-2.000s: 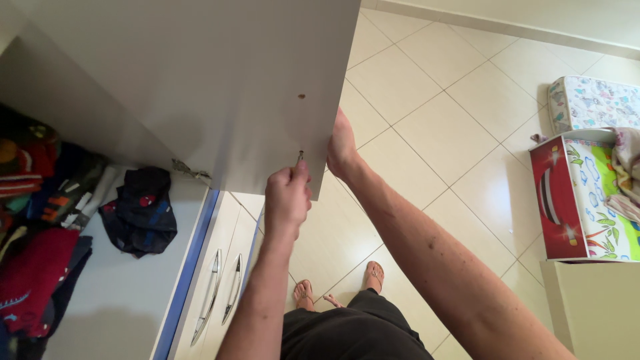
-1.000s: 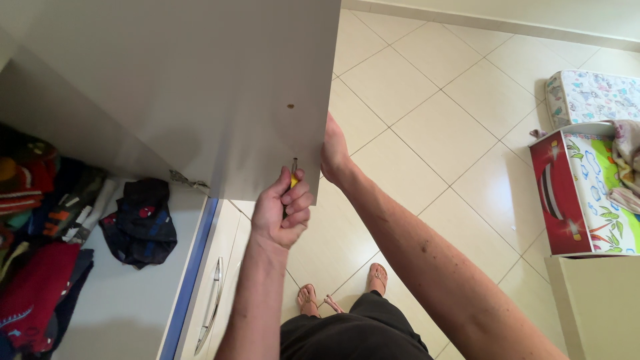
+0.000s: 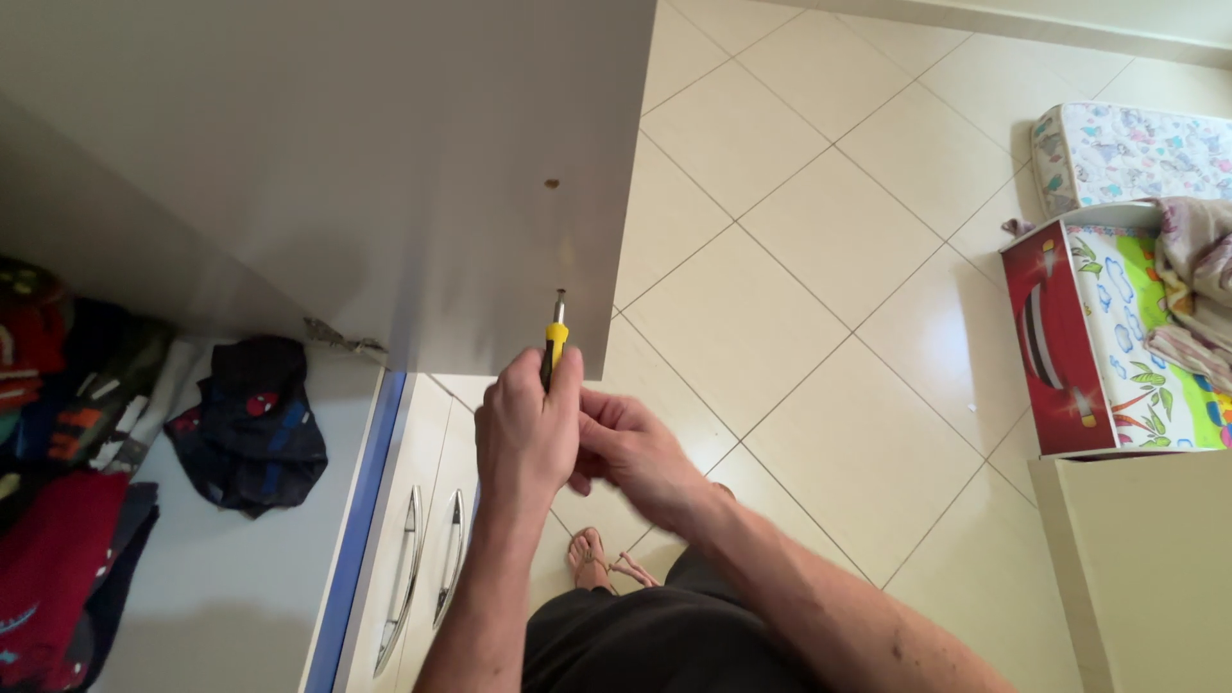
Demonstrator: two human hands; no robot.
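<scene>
My left hand [image 3: 527, 423] is closed around the handle of a yellow and black screwdriver [image 3: 556, 334]. Its metal shaft points up to a small hole or screw head [image 3: 561, 292] near the lower edge of the grey cabinet door [image 3: 462, 192]. Farther up the door is a second small hole [image 3: 551, 183] with a brownish rim. Close beside the left hand, below the door's corner, is my right hand [image 3: 635, 452] with its fingers curled; whether it holds anything is hidden.
A metal hinge [image 3: 342, 337] sits by the cabinet shelf [image 3: 241, 577], where folded clothes [image 3: 58, 568] and a dark garment [image 3: 255, 423] lie. Drawer or door handles [image 3: 399, 587] stick out below. At right are a red-fronted child's bed [image 3: 1049, 346] and a patterned mattress [image 3: 1136, 154].
My right hand has left the door's edge and come down beside my left hand. The left hand still grips the screwdriver, more of whose shaft and yellow collar now shows than two seconds ago.
</scene>
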